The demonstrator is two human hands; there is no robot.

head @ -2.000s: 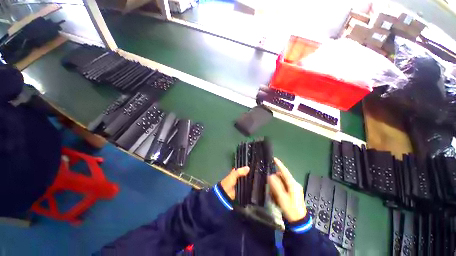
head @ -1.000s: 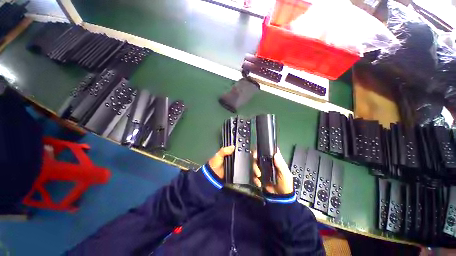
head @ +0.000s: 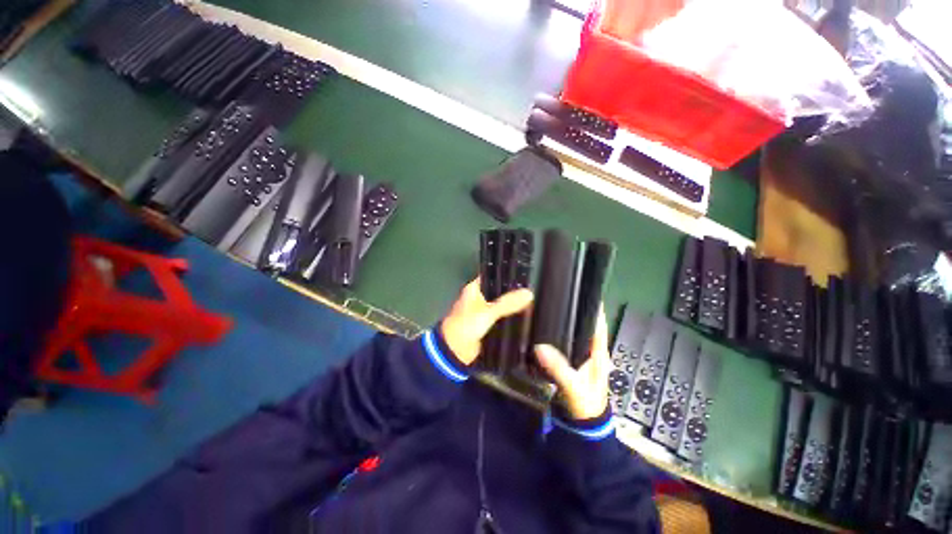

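My left hand (head: 480, 315) grips a stack of black remotes (head: 505, 261) from the left, with its thumb across them; some buttons show. My right hand (head: 580, 373) holds more black remotes (head: 565, 282) close beside that stack, with smooth plain surfaces facing up. Both groups are upright in front of my body, above the front of the green bench. My fingers behind the remotes are hidden.
Rows of remotes lie at left (head: 240, 172) and right (head: 804, 313). Several face-up remotes (head: 663, 381) lie beside my right hand. A dark cloth lump (head: 517, 183), a red bin (head: 668, 94) and sample remotes (head: 663, 172) are beyond. A red stool (head: 136, 313) stands left.
The right hand's remotes have moved against the left stack, and more plain surfaces now show. My left thumb has come across its stack. The camera view has shifted slightly.
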